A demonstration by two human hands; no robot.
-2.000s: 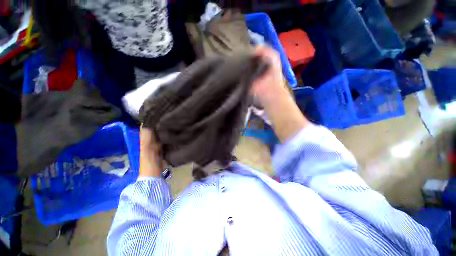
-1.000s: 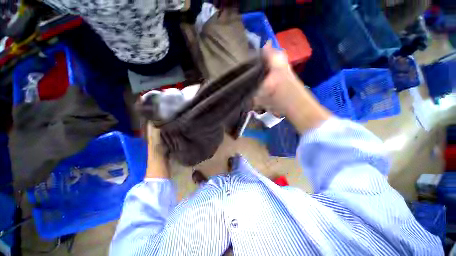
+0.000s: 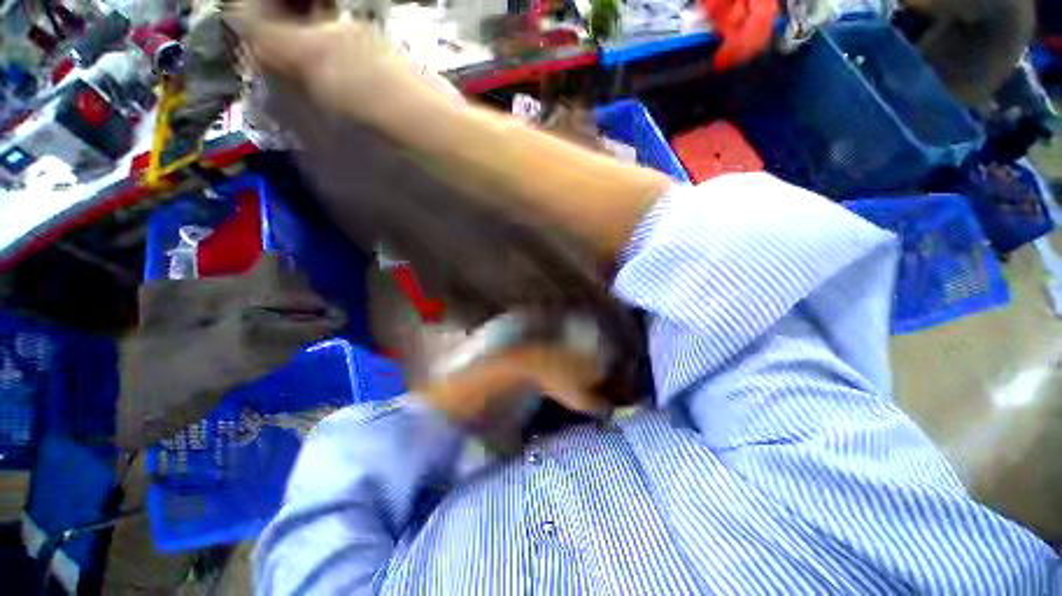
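A brown garment (image 3: pixel 431 210) is stretched from the upper left down to my chest and is blurred. My right hand (image 3: pixel 274 35) is at its upper end, near the top edge of the view, with my bare forearm crossing in front of the cloth; the fingers are blurred. My left hand (image 3: pixel 524 378) holds the lower end close to my shirt, where a pale patch shows at the cloth's opening. The fingers of my left hand are partly hidden and blurred.
An open blue crate (image 3: pixel 221 518) stands at the lower left, with a brown garment (image 3: pixel 210 338) draped above it. A crate with red cloth (image 3: pixel 233 242) is behind. A red stool (image 3: pixel 716 151) and blue crates (image 3: pixel 949 262) stand right. A red-edged table (image 3: pixel 70 227) runs across the back.
My right hand has swung up and far to the left, pulling the garment out long. My left hand has moved right and in to my chest. The view has tilted up, showing more table.
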